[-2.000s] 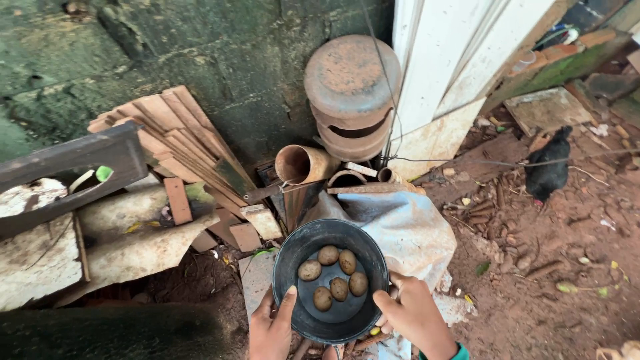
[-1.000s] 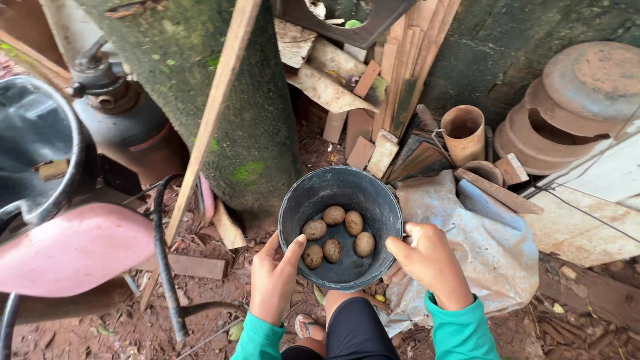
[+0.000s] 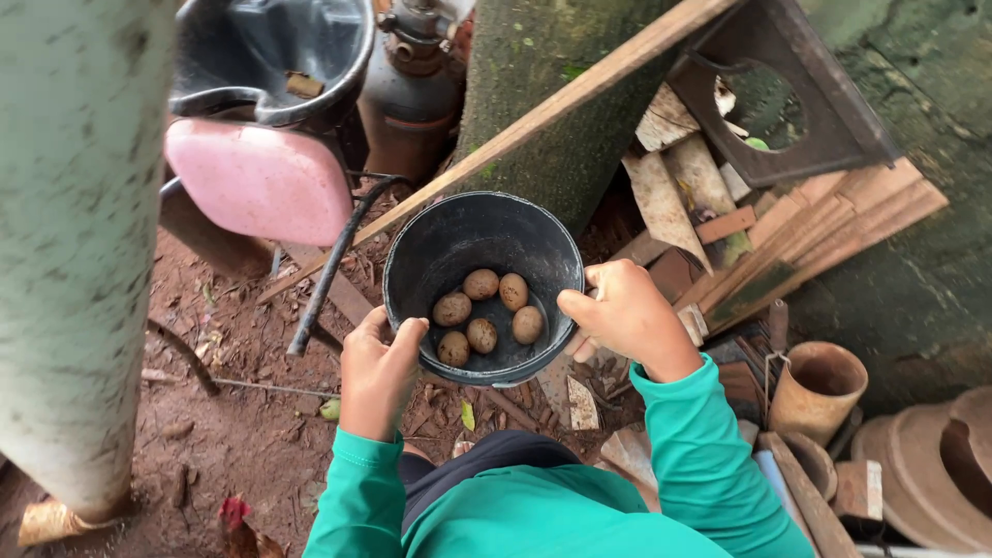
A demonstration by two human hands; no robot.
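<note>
A round black plastic bucket (image 3: 484,225) is held in front of my body, its open mouth facing up. Several brown, speckled eggs (image 3: 482,335) lie on its bottom, some touching one another. My left hand (image 3: 381,374) grips the bucket's lower left rim, thumb on the edge. On the right side my right hand (image 3: 632,314) holds the rim, thumb over the edge and fingers outside. Parts of the fingers of both hands are hidden behind the bucket wall.
A pink chair panel (image 3: 260,178), a black basin (image 3: 271,54) and a gas cylinder (image 3: 411,93) stand upper left. A wooden plank (image 3: 542,116) slants before a tree trunk (image 3: 535,77). A pale post (image 3: 77,232), a chicken (image 3: 240,531), stacked boards (image 3: 821,232) and a clay pipe (image 3: 821,387) surround me.
The view has swung left, from the stacked clay pieces to the tree and the pink panel. Both hands have kept hold of the bucket, and the eggs inside have shifted.
</note>
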